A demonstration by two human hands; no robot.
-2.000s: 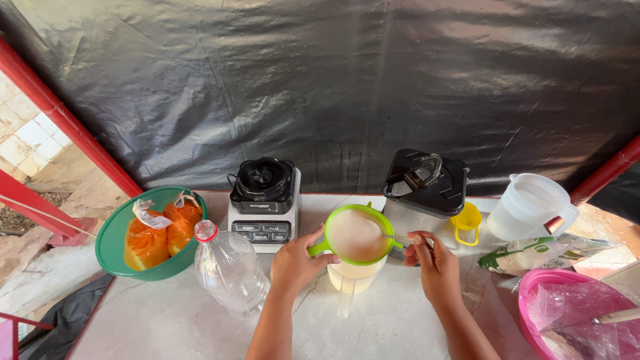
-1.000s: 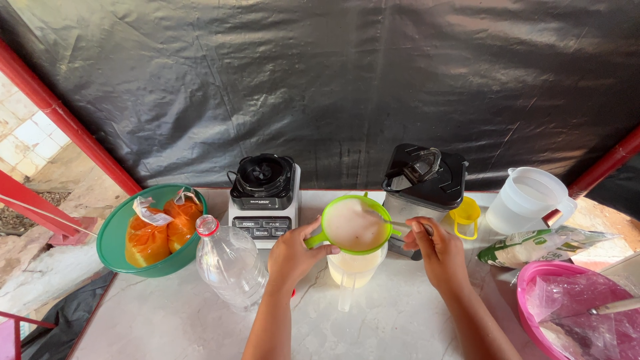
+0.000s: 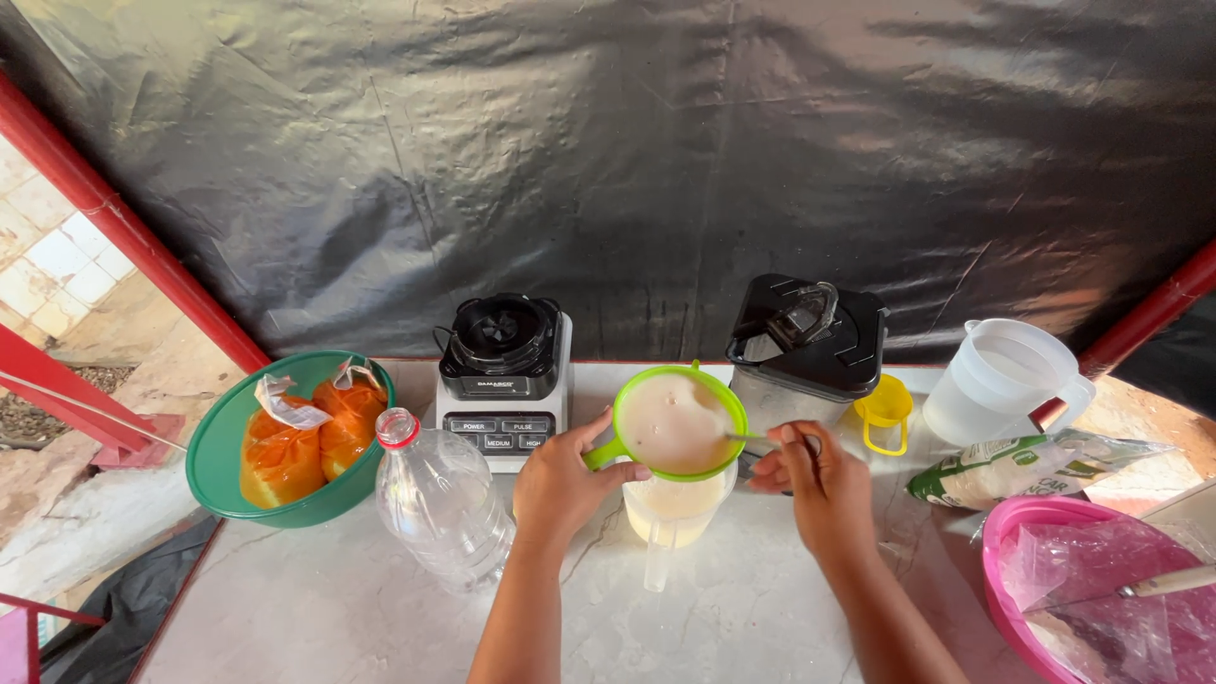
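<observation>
My left hand [image 3: 570, 475] grips the handle of a green plastic strainer [image 3: 621, 418], which holds a pale, frothy liquid [image 3: 676, 423]. Under the strainer stands a clear plastic pitcher [image 3: 670, 518] with cream-coloured liquid inside, its handle toward me. My right hand [image 3: 807, 461] holds a metal spoon [image 3: 755, 440] whose end dips into the liquid in the strainer; the bowl of the spoon is hidden. Behind and to the left is a blender base [image 3: 503, 380] without its jar. A blender jar with a black lid [image 3: 807, 342] stands behind my right hand.
Left: a green bowl [image 3: 204, 465] with orange-filled bags [image 3: 285, 456], and a clear plastic bottle [image 3: 442, 513]. Right: a yellow cup [image 3: 883, 404], a translucent jug [image 3: 1002, 380], a plastic bag of white contents [image 3: 1016, 470], and a pink basin [image 3: 997, 551] holding plastic film and a handled utensil [image 3: 1168, 581].
The spoon and my right hand have shifted slightly around the strainer's right side. My left hand still holds the strainer over the pitcher.
</observation>
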